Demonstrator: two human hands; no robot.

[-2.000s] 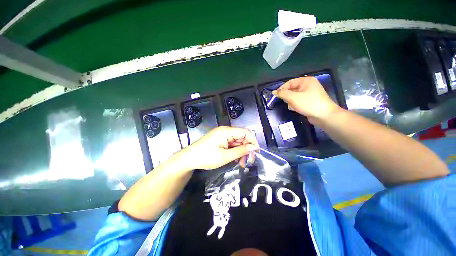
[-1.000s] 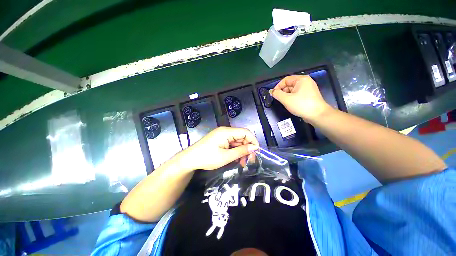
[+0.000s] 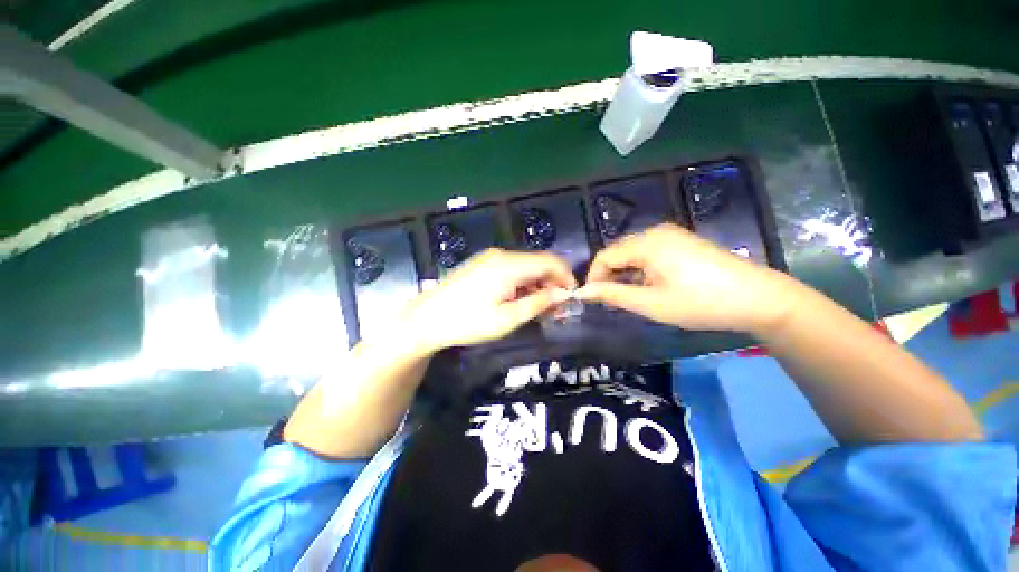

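Note:
My left hand [image 3: 492,299] and my right hand [image 3: 687,282] meet fingertip to fingertip over the near edge of the black tray [image 3: 771,229]. Both pinch a tiny whitish piece, apparently protective film [image 3: 573,295]; the rest of the film is too faint to tell. Phones or back covers lie in the tray slots, with dark round camera modules at their far ends, such as the leftmost phone [image 3: 386,279] and the rightmost phone [image 3: 726,207]. My hands and wrists hide the near parts of the middle phones.
A small white container [image 3: 639,115] with a white flap on top stands beyond the tray by the chipped white rail [image 3: 447,121]. A second black tray [image 3: 950,168] lies at the far right. Clear shiny film [image 3: 179,279] lies on the green bench at left; more lies right of the tray.
My right hand has left the camera end of the fourth phone and come back to my left fingertips. The clear film that hung from my left hand no longer shows clearly. The view has shifted slightly.

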